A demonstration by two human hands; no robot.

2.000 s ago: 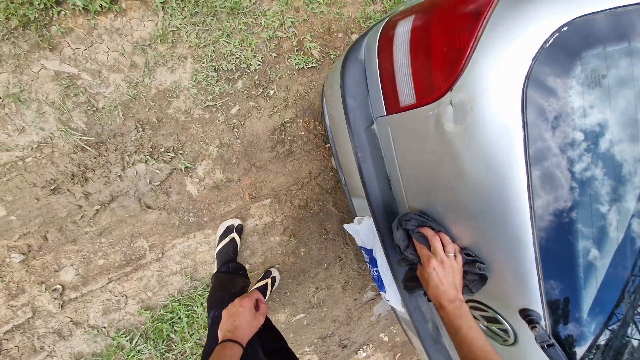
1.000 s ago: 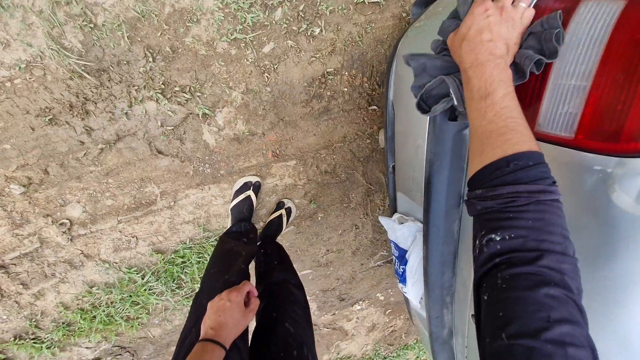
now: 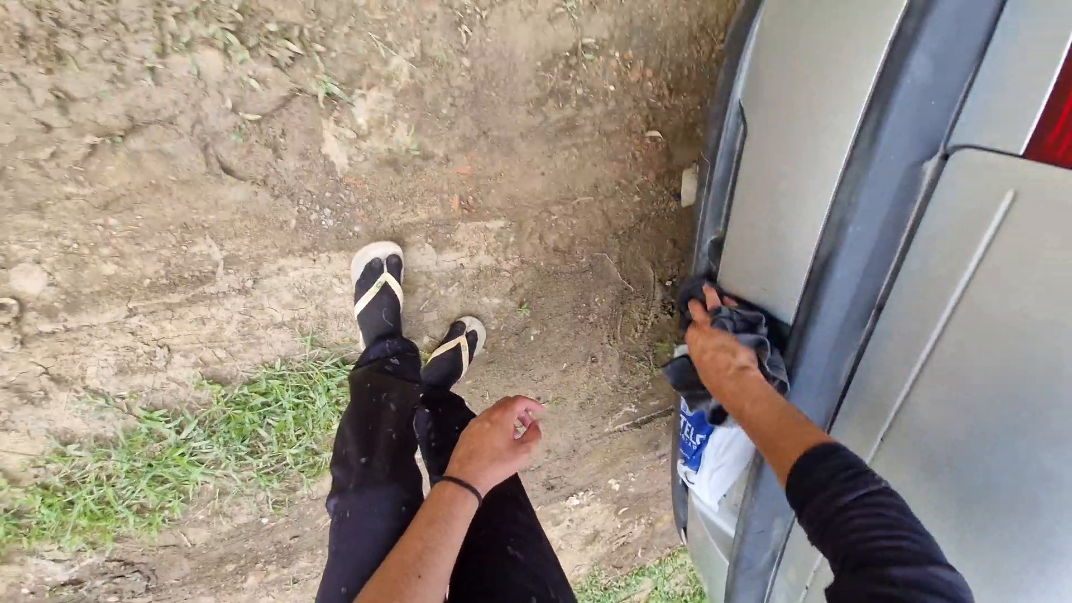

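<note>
My right hand (image 3: 718, 347) holds a crumpled dark grey cloth (image 3: 758, 335) against the rear bumper (image 3: 796, 151) of a silver car, just above a white and blue plastic bag (image 3: 724, 461). The bag lies on the bumper and bears writing. My left hand (image 3: 498, 440) hangs in front of my dark trousers, its fingers loosely curled, with nothing visible in it. A dark grey trim strip (image 3: 879, 167) runs along the bumper to the right of the cloth.
The car's tailgate (image 3: 963, 377) fills the right side, with part of a red tail light (image 3: 1057, 126) at the edge. Bare dirt (image 3: 544, 276) and a grass patch (image 3: 251, 427) lie left of the car. My feet wear pale flip-flops (image 3: 377, 289) over dark socks.
My right hand and the cloth have moved from the tailgate, past the tail light's side, down to the bumper by the plastic bag. The view has shifted along the car's rear.
</note>
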